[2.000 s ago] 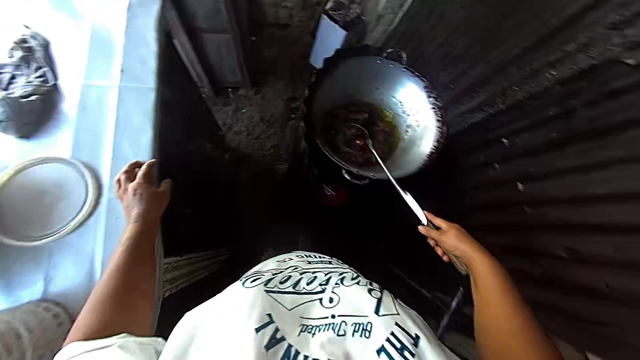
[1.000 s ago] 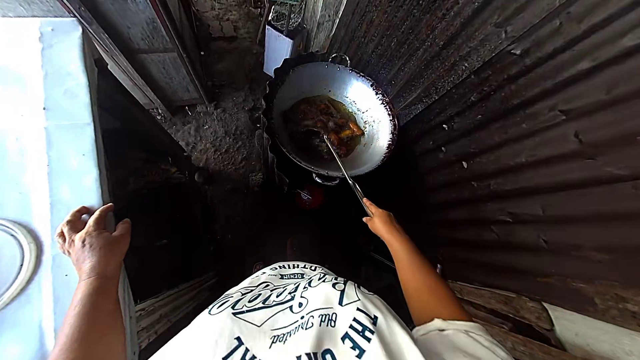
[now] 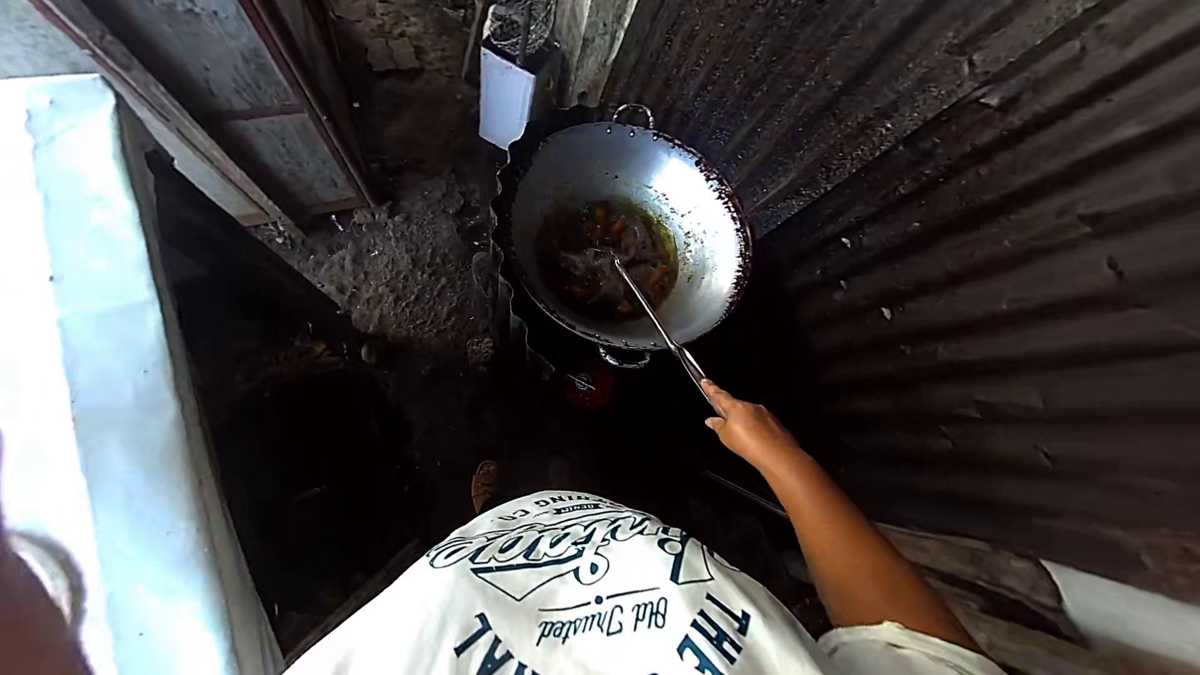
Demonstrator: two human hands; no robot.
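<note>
My right hand [image 3: 750, 431] grips the handle of a long metal utensil [image 3: 656, 321], whose far end dips into the food [image 3: 609, 258] in a large metal wok [image 3: 705, 234]. The food is dark with orange bits and lies in oily liquid; it hides the utensil's head. Two loop handles stand on opposite sides of the wok's rim. At the lower left edge only a blurred part of my left arm shows, over the pale table; the left hand itself is not clearly visible.
The pale-covered table [image 3: 122, 356] runs along the left. Corrugated metal sheets [image 3: 975, 309] line the right. Beyond the wok are a white box-like object [image 3: 506, 98] and wooden boards. Framed panels [image 3: 272, 141] stand at upper left above rough ground [image 3: 403, 272]. A round red part [image 3: 589, 386] shows below the wok.
The left hand, earlier resting on the table's edge, has moved back toward the left edge of view. The utensil's end has shifted within the food. The view has swung right.
</note>
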